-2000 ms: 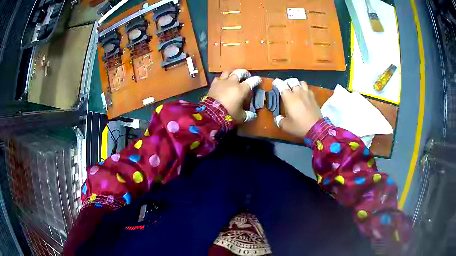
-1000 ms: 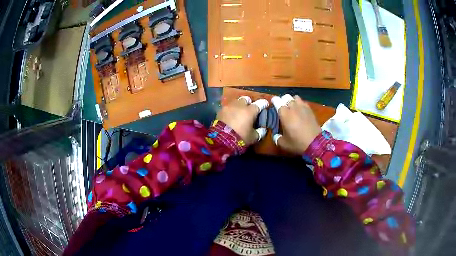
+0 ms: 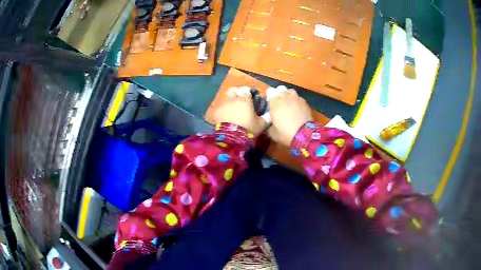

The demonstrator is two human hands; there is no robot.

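Note:
My left hand [image 3: 240,111] and my right hand [image 3: 287,113] meet over the plain orange-brown work board [image 3: 224,89]. White finger cots cover several fingertips. Between the hands a dark plastic housing [image 3: 258,101] is held; the fingers hide much of it, and I cannot tell whether it is one piece or a pair. The loading fixture [image 3: 184,67] lies at the upper left with rows of dark round-windowed housings [image 3: 193,34] and copper-brown flexible circuits [image 3: 164,39].
A slotted fixture plate [image 3: 316,58] lies beyond my hands. A white sheet [image 3: 403,100] at the right holds a brush [image 3: 410,66], a long pale tool [image 3: 386,68] and a yellow-orange-handled tool [image 3: 397,128]. A white cloth [image 3: 340,124] is beside my right sleeve. A blue stool-like object [image 3: 118,166] stands lower left.
The view has turned and shifted, bringing the blue object into sight. The two grey housing parts, apart at first, were brought together; now the hands cover more of the held piece.

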